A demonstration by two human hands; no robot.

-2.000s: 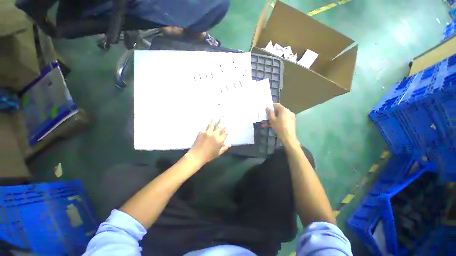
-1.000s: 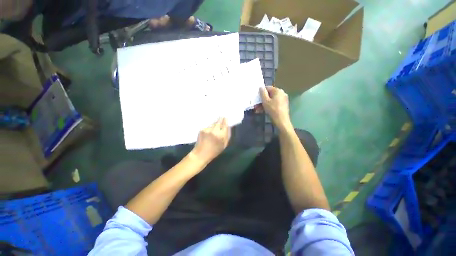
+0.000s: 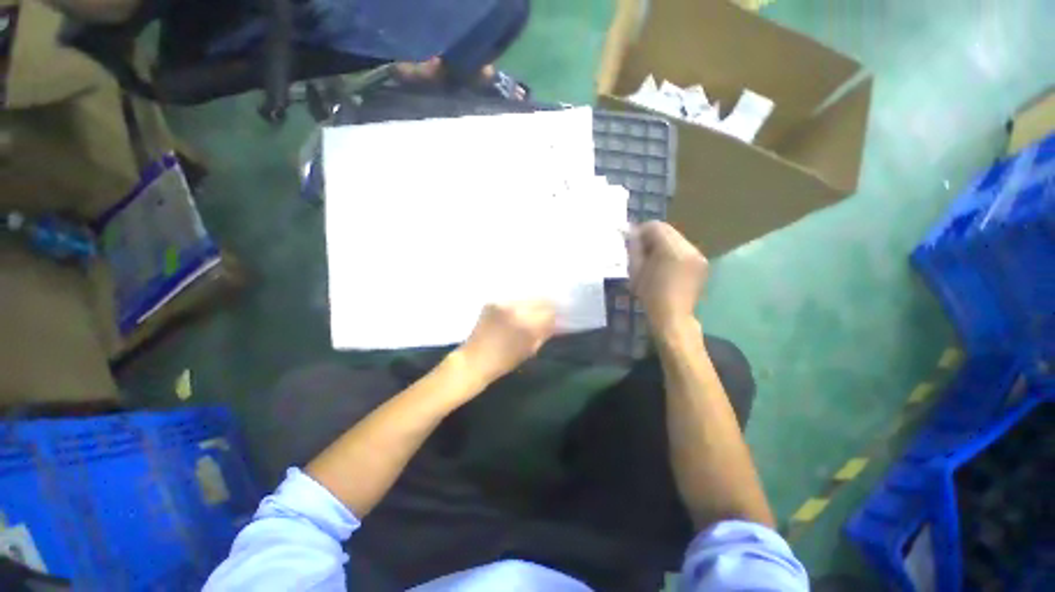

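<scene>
A large white board (image 3: 440, 231) lies on a grey ribbed crate (image 3: 643, 150) in front of me. White printed sheets (image 3: 611, 229) stick out past the board's right edge; only a few faint dark marks show near them. My right hand (image 3: 668, 275) is closed at the right edge of these sheets, with its fingertips on a sheet. My left hand (image 3: 510, 338) is at the board's lower edge, fingers curled and slightly blurred; whether it grips a sheet or the board is hard to tell.
An open brown carton (image 3: 764, 174) with white folded pieces (image 3: 701, 106) stands beyond my right hand. Blue crates (image 3: 1001, 266) stand at right, another blue crate (image 3: 104, 486) at lower left. Cartons with a blue-and-white packet (image 3: 162, 249) are at left. A seated person's legs (image 3: 347, 35) are at the top.
The board first shifted and tilted in view, and now sits straighter again. My left hand has gone from spread flat on the white surface to curled at its lower edge. My right hand stays by the sheets.
</scene>
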